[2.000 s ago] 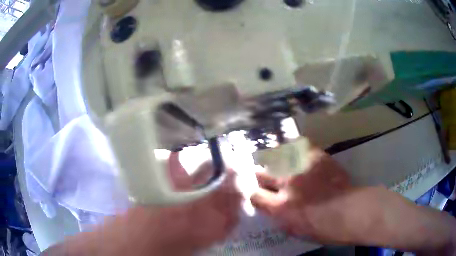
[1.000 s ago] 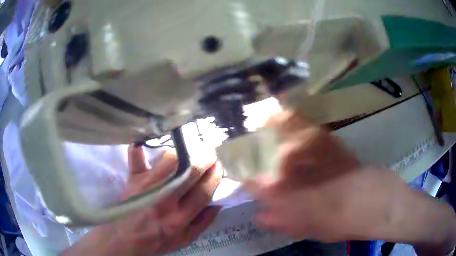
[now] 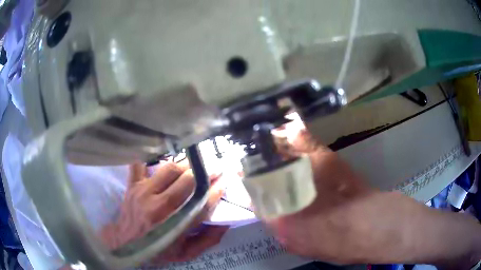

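Note:
A white garment piece (image 3: 232,211) lies under the bright needle area, with a thin dark line on it. My left hand (image 3: 163,200) rests on the cloth left of the needle, seen through and behind the cream guard loop (image 3: 39,174). My right hand (image 3: 332,205) is right of the needle, its fingers partly hidden behind the pale tension knob (image 3: 280,187). Its grip on the cloth cannot be seen. The cream sewing machine head (image 3: 179,42) fills the upper view. The presser foot area is lost in lamp glare.
White cloth (image 3: 18,84) hangs at the far left. A green panel (image 3: 448,50) and a yellow tray (image 3: 468,105) are at the right. Dark snips (image 3: 415,97) lie on the table. A printed scale (image 3: 232,254) runs along the front edge. A fine thread (image 3: 349,47) runs down the head.
Since two seconds ago the view has shifted, so the guard loop sits further left and larger. My left hand now shows flat on the cloth with fingers extended. The dark line on the cloth now shows.

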